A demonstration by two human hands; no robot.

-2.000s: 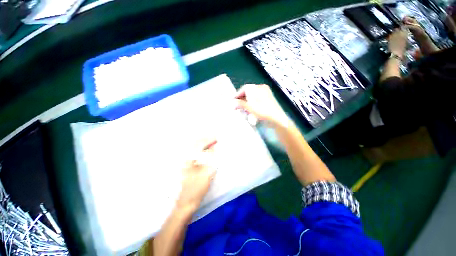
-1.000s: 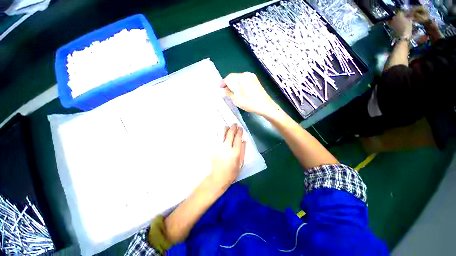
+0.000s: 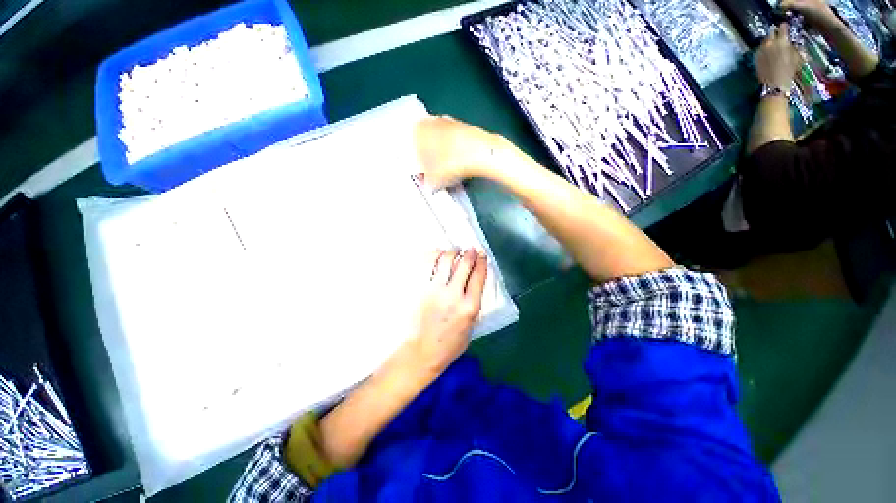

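Note:
A white sheet [image 3: 285, 295] lies in front of me, overexposed, with a thin dark line near its upper left part. A thin metal rod [image 3: 432, 211] shows as a dark line near the sheet's right edge, between my hands. My left hand [image 3: 452, 305] lies flat on the sheet at the rod's near end, fingers slightly apart. My right hand [image 3: 447, 152] is at the sheet's upper right edge, at the rod's far end, fingers bent downward; whether it grips the rod is hidden.
A blue bin [image 3: 231, 147] of white parts stands beyond the sheet. A black tray [image 3: 644, 201] full of rods lies right, beside clear bags [image 3: 693, 39]. Another black tray [image 3: 39, 295] with rods is at the left edge. Another person's hands [image 3: 778, 64] work at the upper right.
My left hand moved right and came down flat on the sheet. My right hand moved left and turned inward over the sheet's edge. The view has shifted slightly.

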